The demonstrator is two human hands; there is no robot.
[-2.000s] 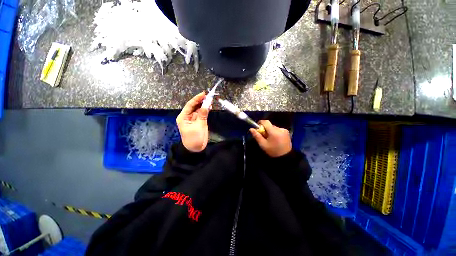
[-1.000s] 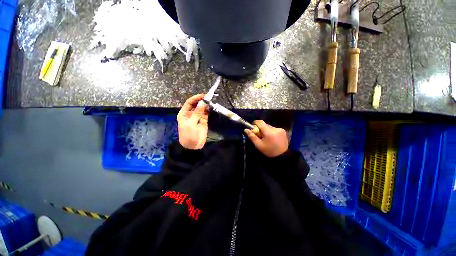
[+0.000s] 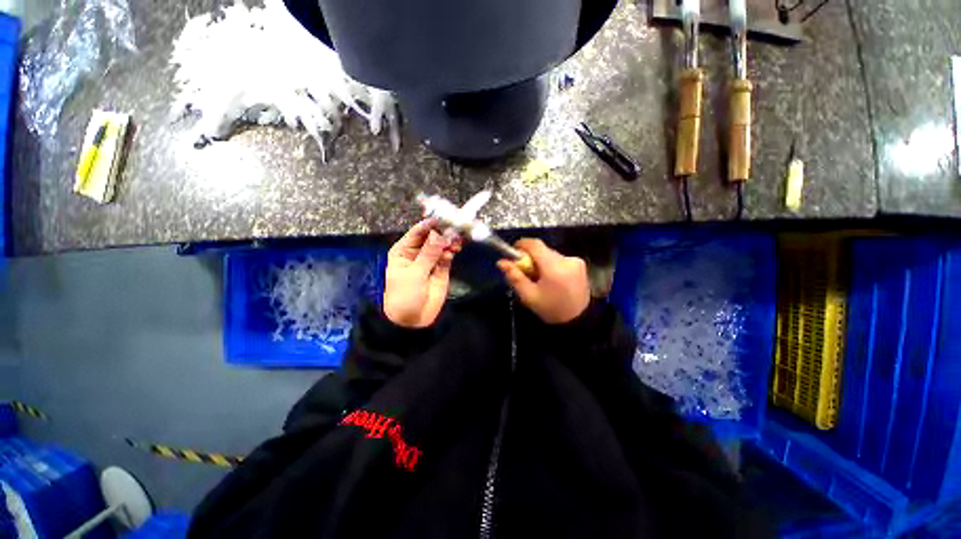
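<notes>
My left hand (image 3: 419, 276) holds a small white moulded plastic part (image 3: 467, 213) between thumb and fingertips, just over the bench's front edge. My right hand (image 3: 553, 282) is closed on the yellowish handle of a trimming tool (image 3: 508, 251). The tool's pale wrapped shaft points up and left, and its front end meets or overlaps the white part. Whether the tip touches the part cannot be told; it blends with the white plastic.
A white heap of parts (image 3: 253, 79) lies left of the dark cylinder device (image 3: 448, 42). Black nippers (image 3: 608, 151), two wooden-handled irons (image 3: 688, 124) and a small pale-yellow-handled tool (image 3: 793, 184) lie right. Blue bins (image 3: 237, 316) and a yellow crate (image 3: 809, 337) stand below the bench edge.
The view has shifted slightly. The white part is turned in my left fingers, its tip now pointing up-right. The tool has moved from beside the part against or over it.
</notes>
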